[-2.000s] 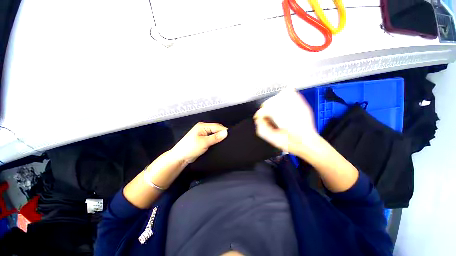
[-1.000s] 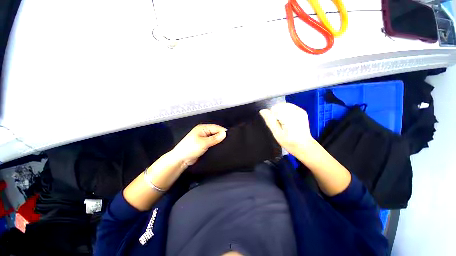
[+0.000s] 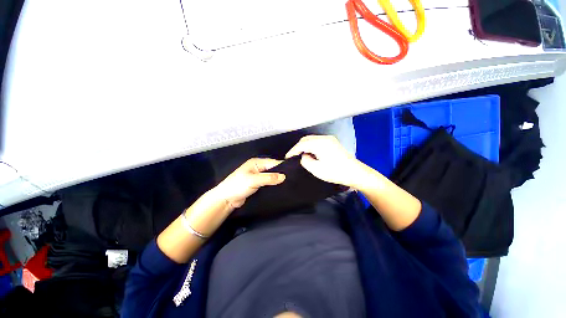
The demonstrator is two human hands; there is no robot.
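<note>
A black cloth piece (image 3: 282,194) lies over my lap, below the table's front edge. My left hand (image 3: 251,180) pinches its upper edge between thumb and fingers. My right hand (image 3: 326,159) grips the same edge just to the right, fingertips close to my left hand. The cloth's lower part blends into the dark clothing and cloth around it, so its full outline cannot be told.
The white table (image 3: 124,81) spans the top, with scissors' orange-red and yellow handles (image 3: 397,38) and a phone (image 3: 506,22). A blue bin (image 3: 475,124) at right has black garments (image 3: 462,192) over it. Black cloth (image 3: 80,248) and a red crate (image 3: 40,264) are lower left.
My right hand has moved left along the cloth's edge, close to my left hand. My left hand has stayed nearly in place, still pinching the cloth.
</note>
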